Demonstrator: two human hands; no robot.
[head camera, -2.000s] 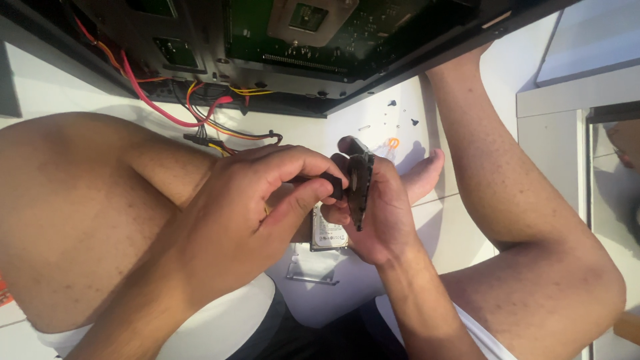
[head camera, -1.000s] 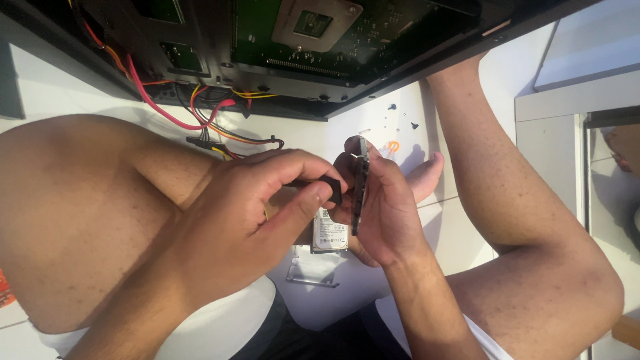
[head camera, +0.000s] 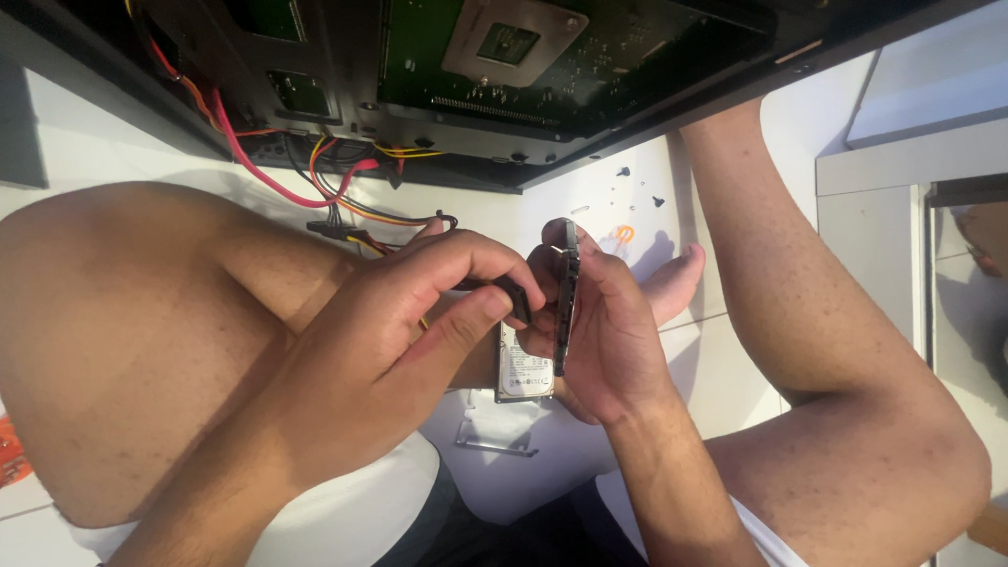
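Observation:
Between its thumb and fingers my left hand (head camera: 394, 339) grips a black cable connector (head camera: 513, 298). Just to the right, my right hand (head camera: 618, 339) holds a thin drive-like device (head camera: 565, 299) on edge, its narrow side toward the camera. The connector's end is close to that device; whether they touch cannot be told. A hard disk drive (head camera: 526, 370) with a printed label lies below and behind the hands. Nearer my body is a metal drive bracket (head camera: 496, 439). Much of the cable behind the connector is hidden by my left hand.
An open computer case (head camera: 315, 87) with a green circuit board (head camera: 504, 55) spans the top. Red, yellow and black cables (head camera: 339, 193) hang from it. Several small screws (head camera: 624, 172) and an orange ring-shaped item (head camera: 625, 234) lie on the white tiles. My legs flank the work; a white cabinet (head camera: 870, 169) stands right.
The device in my right hand has turned from slightly showing its face to nearly edge-on. My left hand keeps the black connector close beside it.

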